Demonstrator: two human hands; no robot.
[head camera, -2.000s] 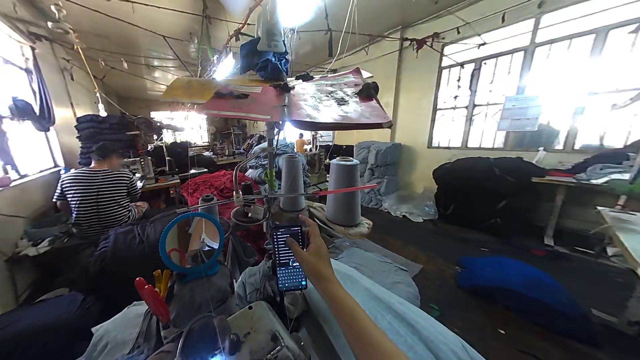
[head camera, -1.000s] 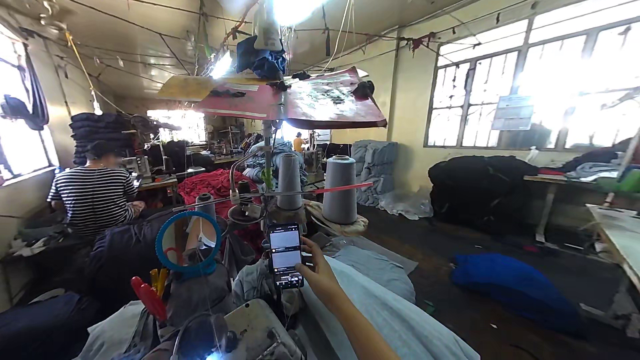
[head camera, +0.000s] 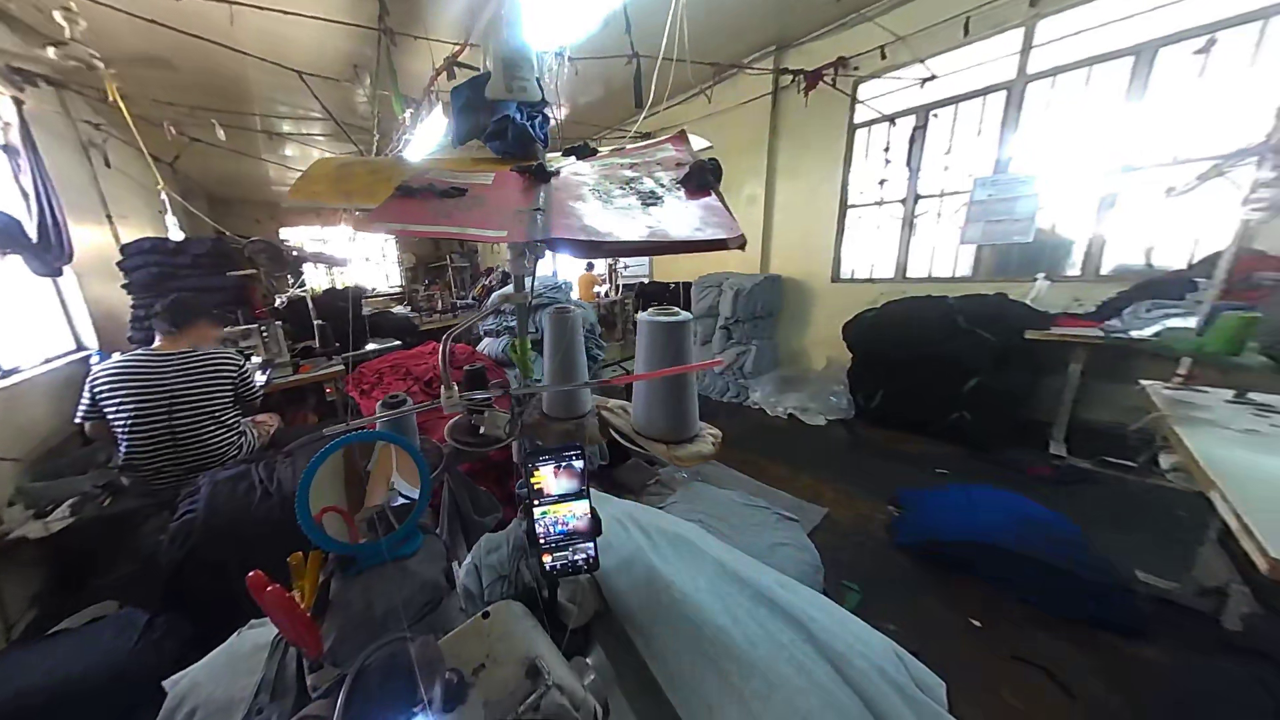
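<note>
Neither my left hand nor my right hand shows in the frame now. A smartphone (head camera: 562, 512) with a lit screen stands upright in a holder at the centre, behind the head of a sewing machine (head camera: 520, 660). Left of it is a round mirror with a blue frame (head camera: 415, 540). Red-handled scissors or snips (head camera: 285, 612) and yellow handles (head camera: 306, 578) stand below the mirror. Two large grey thread cones (head camera: 665, 375) rise behind the phone. Light grey-blue fabric (head camera: 740, 610) lies to the right of the machine.
A person in a striped shirt (head camera: 168, 410) sits at the left with their back turned. Red cloth (head camera: 420, 385) is heaped behind the mirror. A blue bundle (head camera: 990, 530) lies on the floor, and a white table (head camera: 1225, 450) stands at the right edge.
One hand was touching the phone in both earlier frames and is now out of view. The phone's screen shows different content.
</note>
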